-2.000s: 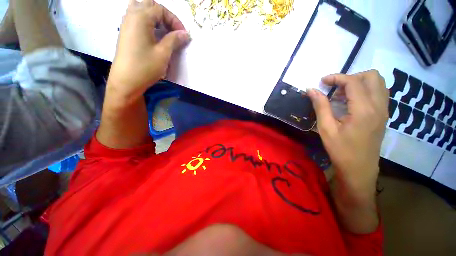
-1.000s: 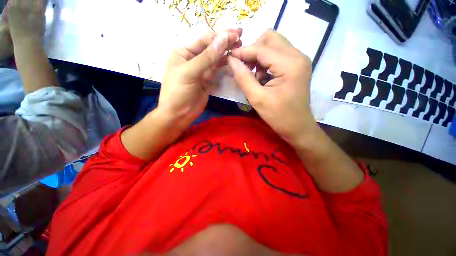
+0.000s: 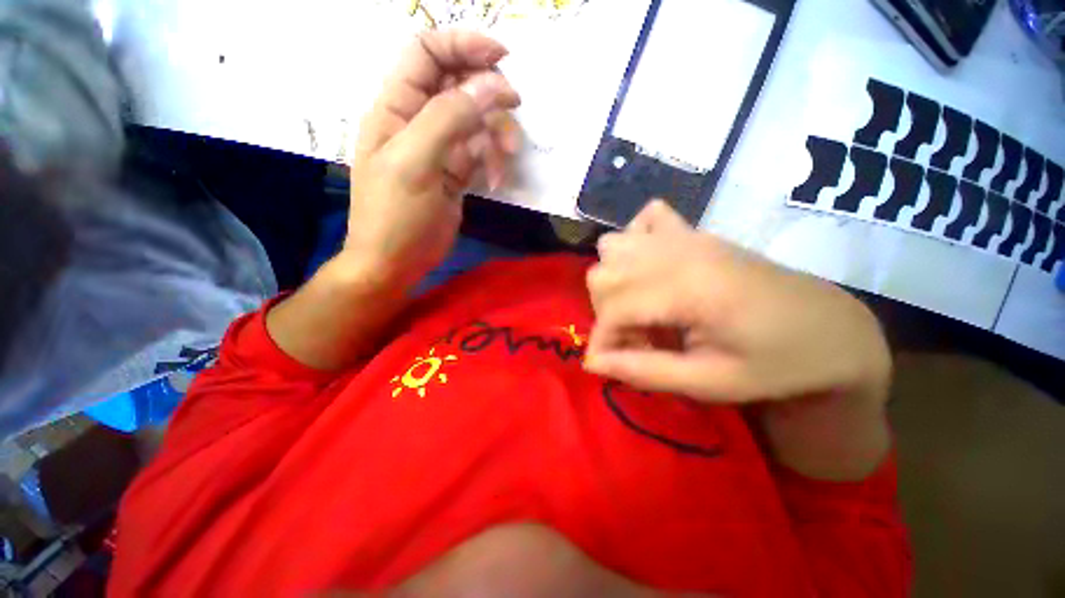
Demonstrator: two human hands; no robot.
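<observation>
A black phone frame point(image 3: 601, 178) with a large open window lies on the white bench near its front edge, its solid end towards me. My left hand point(image 3: 438, 146) is raised over the bench edge, left of the frame, with its fingers bent and thumb near the index finger. The fingertips are blurred, and I cannot tell whether they hold a small part. My right hand point(image 3: 724, 315) is curled in front of my red shirt, just below the frame's solid end. Its fingertips are turned down and hidden, so I cannot tell what they hold.
A sticker sheet with two rows of black notched pieces point(image 3: 899, 189) lies on the right of the bench. Part of the gold flex cable pile point(image 3: 496, 9) shows at the top edge. More phone frames point(image 3: 938, 26) lie at the upper right. A person's grey sleeve point(image 3: 129, 269) is at the left.
My hands were together at the fingertips and have parted. My right hand has moved down towards my shirt, uncovering the phone frame's solid end. The neighbour's arm has shifted.
</observation>
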